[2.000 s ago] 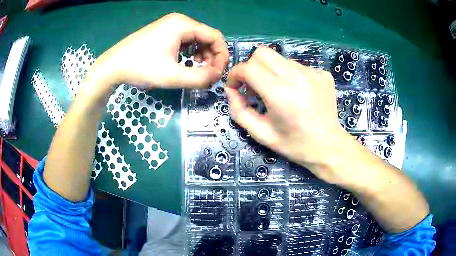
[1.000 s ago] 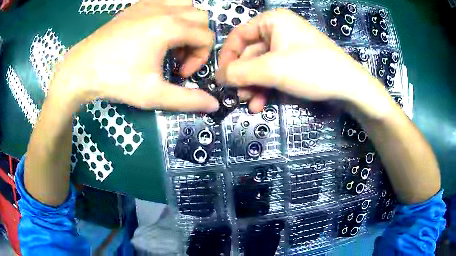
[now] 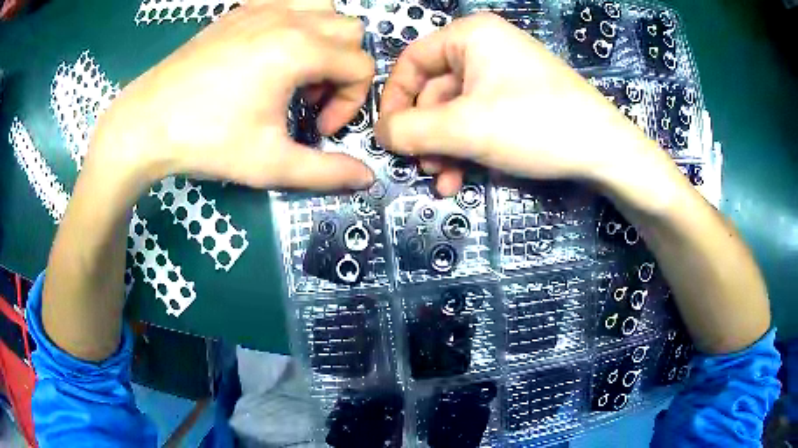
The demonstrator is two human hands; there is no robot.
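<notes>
A large clear ribbed tray (image 3: 394, 289) lies under both hands. Black lens covers with silver-edged circles sit in its pockets, one (image 3: 442, 241) just below the hands. My left hand (image 3: 219, 105) is over the tray's upper left, thumb stretched out and fingers curled above dark covers. My right hand (image 3: 516, 109) is beside it, thumb and index finger closed together; whether a small piece is between them cannot be told. A white perforated strip (image 3: 385, 17) lies across the tray's top, partly behind the hands.
More white perforated strips (image 3: 206, 223) lie on the dark green bench top (image 3: 236, 289) at left. Solid black stacks (image 3: 455, 416) fill some near pockets. The tray overhangs the near edge. A red rack (image 3: 13, 341) shows at lower left.
The tray and strips sit higher and further left in view than two seconds ago. The left thumb has stretched out. A dark cover seen at its tip one second ago no longer shows there.
</notes>
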